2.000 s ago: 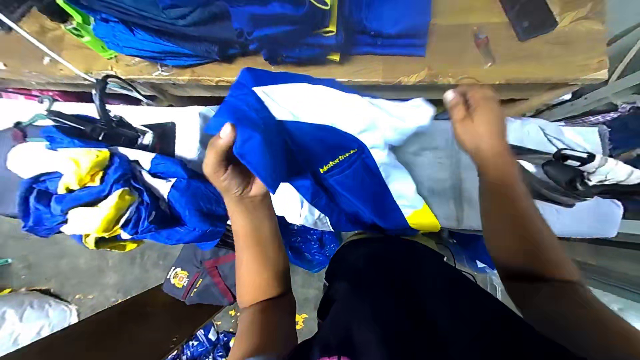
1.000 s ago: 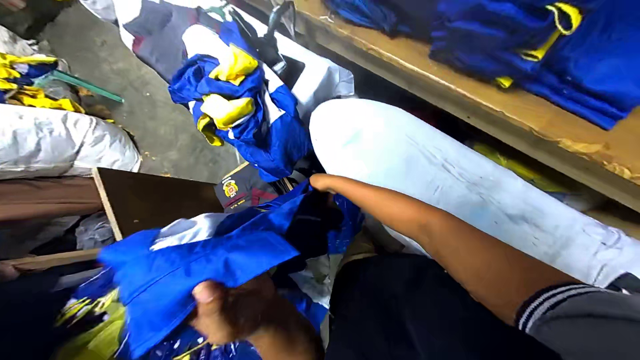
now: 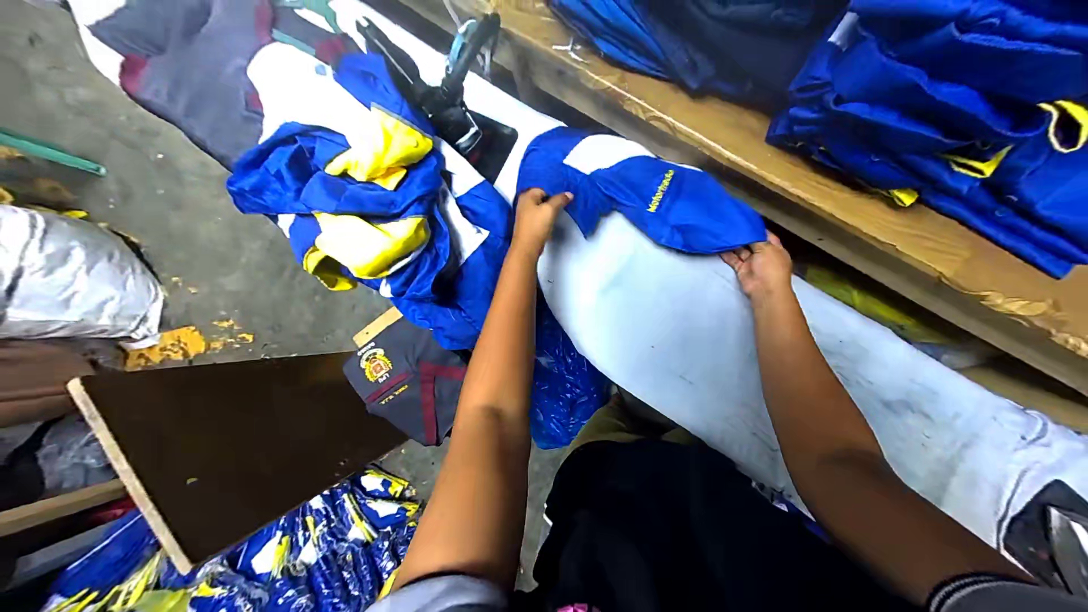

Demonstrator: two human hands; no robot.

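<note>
A blue and white garment piece [image 3: 629, 191] with small yellow lettering lies over the narrow end of a padded ironing board [image 3: 680, 323] with a pale cover. My left hand [image 3: 540, 217] pinches its left edge between thumb and fingers. At its right corner, my right hand [image 3: 761, 263] grips the cloth. Left of my left hand, a bunched blue, white and yellow garment [image 3: 365, 187] hangs over the board's far part, beside a black clamp-like fitting [image 3: 459, 93].
A wooden table [image 3: 850, 212] bearing folded blue garments [image 3: 952, 110] runs along the upper right. At lower left are a dark wooden board [image 3: 238, 433], a grey garment with an emblem [image 3: 416, 382] and plastic-wrapped garments [image 3: 314, 535]. A white sack [image 3: 72, 276] lies at the left.
One second ago the ironing board's near end was bare, and my left hand held blue cloth low at the left. Now both hands hold a blue and white piece on the board.
</note>
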